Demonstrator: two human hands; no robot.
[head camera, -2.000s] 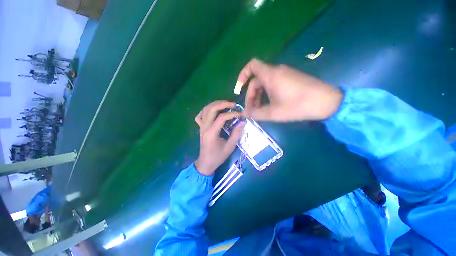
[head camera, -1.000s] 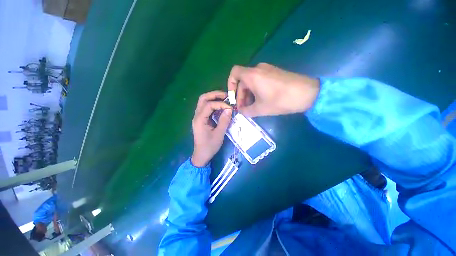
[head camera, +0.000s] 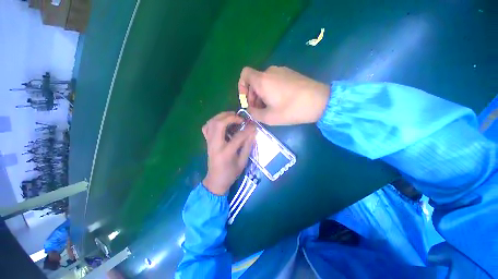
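Note:
The open power bank housing (head camera: 273, 156), a clear-edged rounded rectangle with a white rectangle inside, lies tilted on the dark green bench. White built-in cables (head camera: 243, 197) trail from its side toward me. My left hand (head camera: 225, 146) holds the far end of the housing, thumb and fingers at its edge. My right hand (head camera: 281, 97) is at the same end and pinches a small cream-yellow piece (head camera: 243, 101) just beyond the housing's corner. The fingers hide most of that end.
A curled cream-yellow scrap (head camera: 316, 38) lies on the bench beyond my right hand. A brighter green belt (head camera: 180, 103) runs along the far side. A person in blue (head camera: 57, 240) is at the lower left. Cardboard boxes (head camera: 64, 13) are at the upper left.
My right hand has come down to the far end of the housing with the cream-yellow piece. My left hand stays at the housing, its fingers shifted slightly. The whole view has shifted a little.

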